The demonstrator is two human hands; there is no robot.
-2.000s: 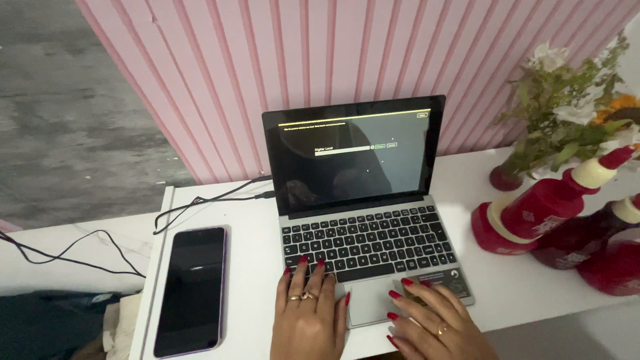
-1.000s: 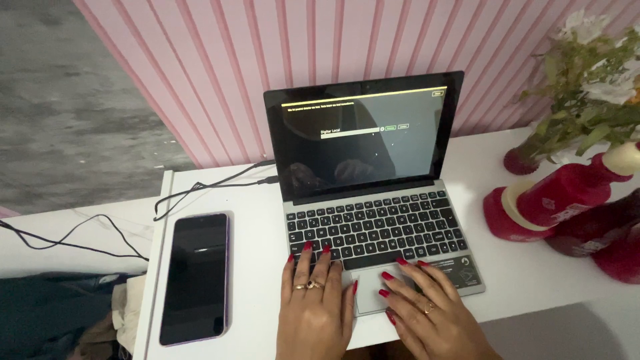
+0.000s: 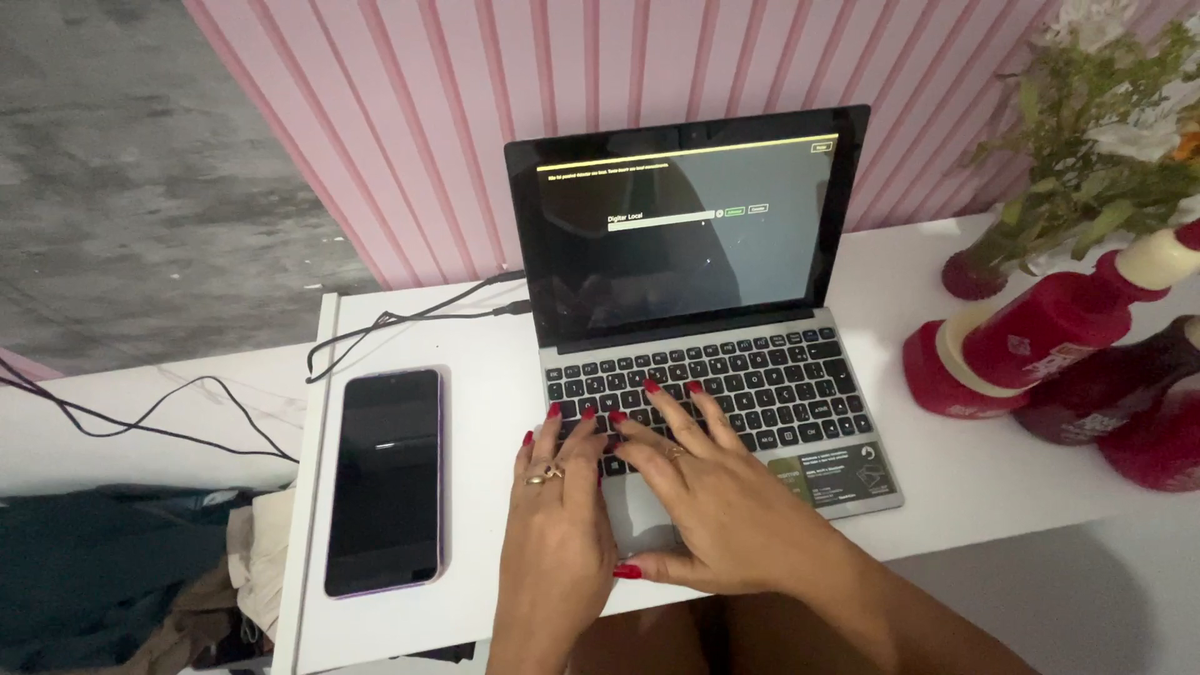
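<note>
A small laptop [image 3: 689, 234] stands unfolded on a white table, its dark screen showing a text field. My left hand [image 3: 562, 506] rests at the left front of the black keyboard [image 3: 787, 375], fingertips on the lower left keys; rings show on its fingers. My right hand [image 3: 712, 487] reaches over the touchpad [image 3: 642, 516], its fingers spread across the left and middle keys and its thumb near the laptop's front edge. Both hands have red nails and hold nothing. The hands hide part of the keys and the touchpad.
A smartphone [image 3: 386, 483] with a dark screen lies left of the laptop on the white table [image 3: 469, 375]. Black cables [image 3: 412, 317] run to the laptop's left side. Red bottles [image 3: 1050, 328] and a flower vase [image 3: 975, 267] stand at right. Folded cloth [image 3: 103, 572] lies at lower left.
My right hand has moved from the touchpad area up and left onto the keys, closer to my left hand. The laptop and phone stay in place on the table.
</note>
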